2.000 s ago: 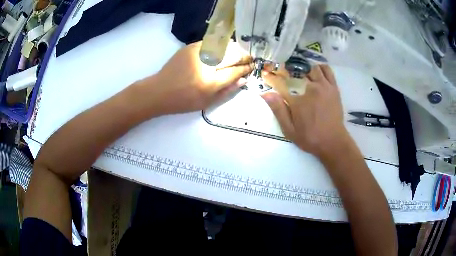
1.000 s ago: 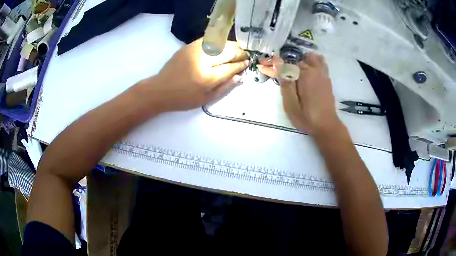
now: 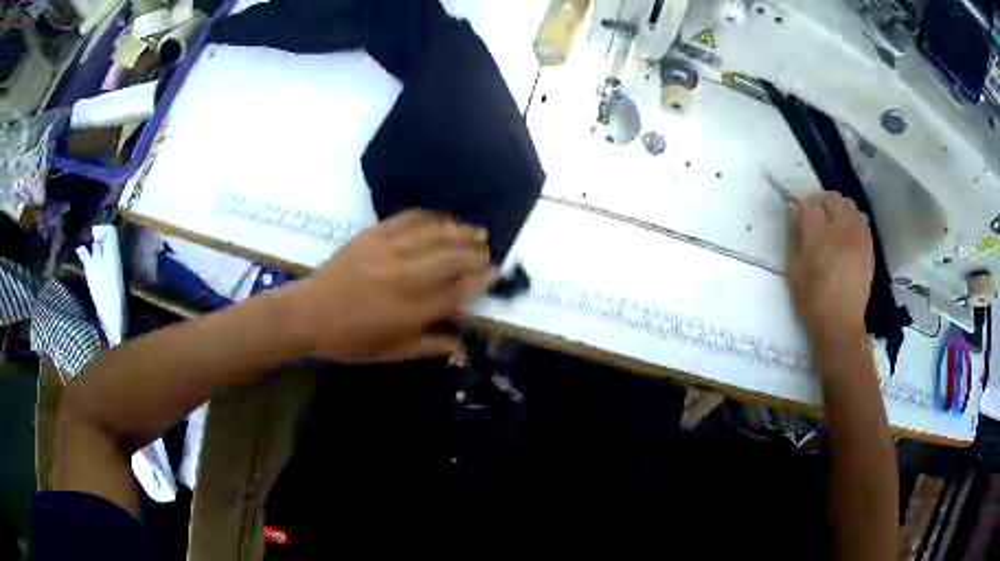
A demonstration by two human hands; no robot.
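A dark garment piece (image 3: 455, 137) stretches from the back left of the white table to its front edge. My left hand (image 3: 400, 287), slightly blurred, grips its near end, and a small dark end (image 3: 511, 283) sticks out beside the fingers. My right hand (image 3: 830, 258) is closed at the right of the table. The thin tips of the thread snips (image 3: 783, 190) show beyond its fingers; the rest is hidden in the hand. No fabric lies under the needle area (image 3: 610, 96).
The sewing machine head (image 3: 811, 66) spans the back right. A dark fabric strip (image 3: 886, 318) lies beside my right hand, with red and blue rings (image 3: 953, 373) farther right. A purple basket (image 3: 140, 159) with cones stands left. A ruler (image 3: 658, 320) runs along the front edge.
My left hand has left the needle and moved toward the front edge, drawing the garment piece along. My right hand has moved right onto the snips. The view has shifted.
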